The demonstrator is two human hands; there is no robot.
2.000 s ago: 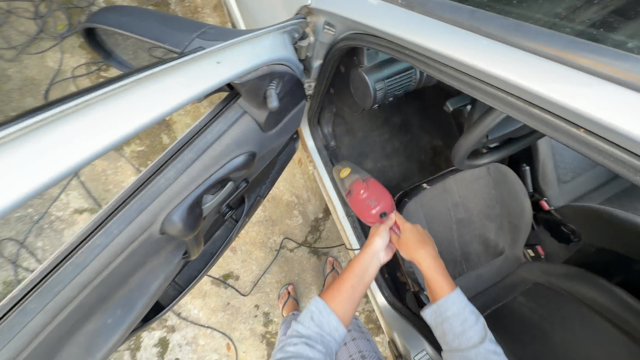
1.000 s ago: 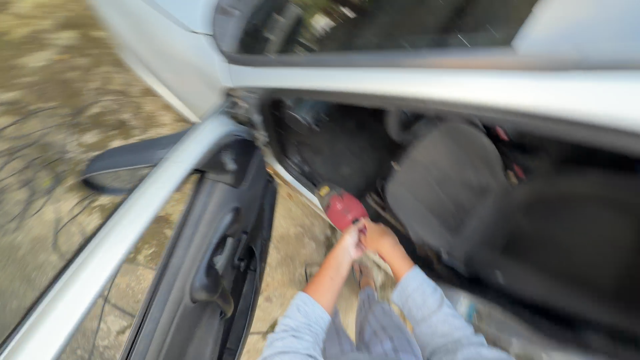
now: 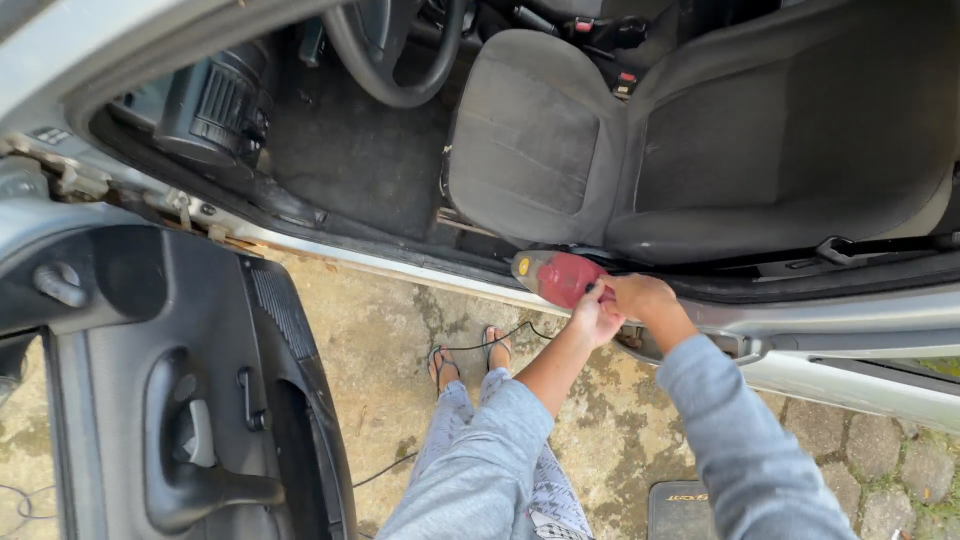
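A red handheld vacuum cleaner (image 3: 564, 279) with a clear, dusty nozzle lies over the car's door sill (image 3: 450, 276), beside the outer edge of the grey driver's seat (image 3: 532, 135). Both hands are closed on its handle end. My left hand (image 3: 596, 319) grips it from below, with the thumb near a black button. My right hand (image 3: 641, 296) wraps the rear of the handle, touching the left. The nozzle points left along the sill, toward the dark footwell floor (image 3: 360, 165). A black cord (image 3: 480, 347) hangs below the vacuum and runs across the ground.
The open car door (image 3: 202, 375) stands at the left. The steering wheel (image 3: 401, 82) is above the footwell. A seat belt (image 3: 840, 251) runs along the seat's outer side. A dark floor mat (image 3: 679, 510) lies on the concrete at the lower right, near paving stones.
The view has shifted a lot toward the seat. The vacuum, at the footwell edge two seconds ago, is now further back along the sill beside the seat. Both hands still hold it.
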